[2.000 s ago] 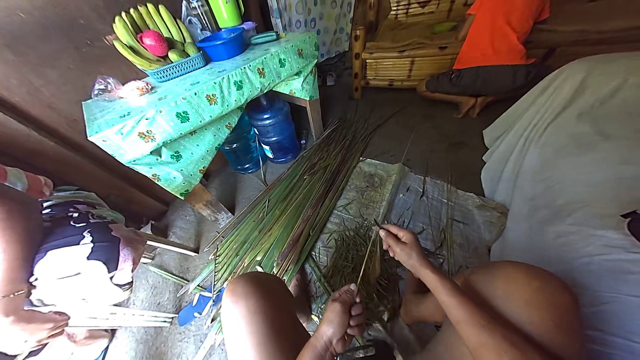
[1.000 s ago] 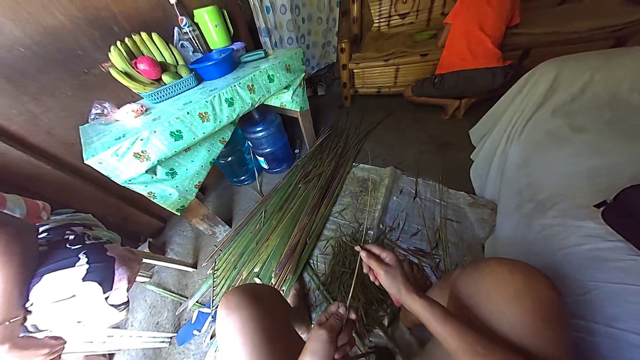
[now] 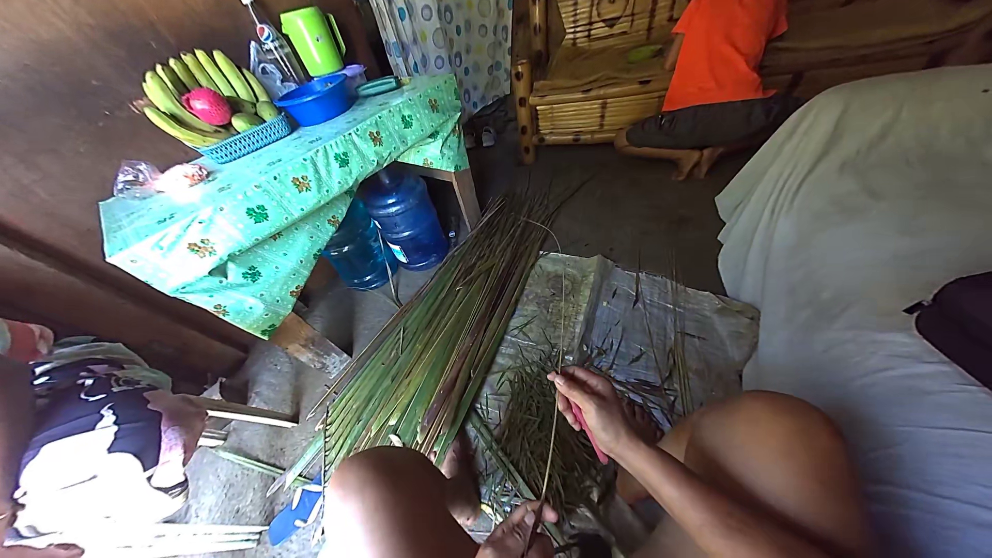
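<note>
My left hand (image 3: 518, 532), low at the frame's bottom edge, grips the lower end of a thin leaf strip (image 3: 552, 442). Higher and to the right, my right hand (image 3: 593, 407) pinches the same strip between thumb and fingers. A red-handled tool (image 3: 589, 435), probably a knife, is also held in its palm; its blade is hidden. Past my right hand the strip runs up and curves over at its tip. A large bundle of long green and brown palm leaves (image 3: 434, 333) lies left of my hands. Thin trimmings (image 3: 535, 426) are heaped beneath them, between my knees.
A worn sheet (image 3: 666, 310) covers the floor ahead. At left stands a table with a green cloth (image 3: 310, 186), with blue water jugs (image 3: 407, 217) below. A cloth-covered piece of furniture (image 3: 860, 201) is at right. One person (image 3: 721, 62) kneels ahead; another (image 3: 93, 434) sits at left.
My right hand holds the strip farther from my left hand than one second ago, with more of it stretched between them. The red handle now shows in my right hand.
</note>
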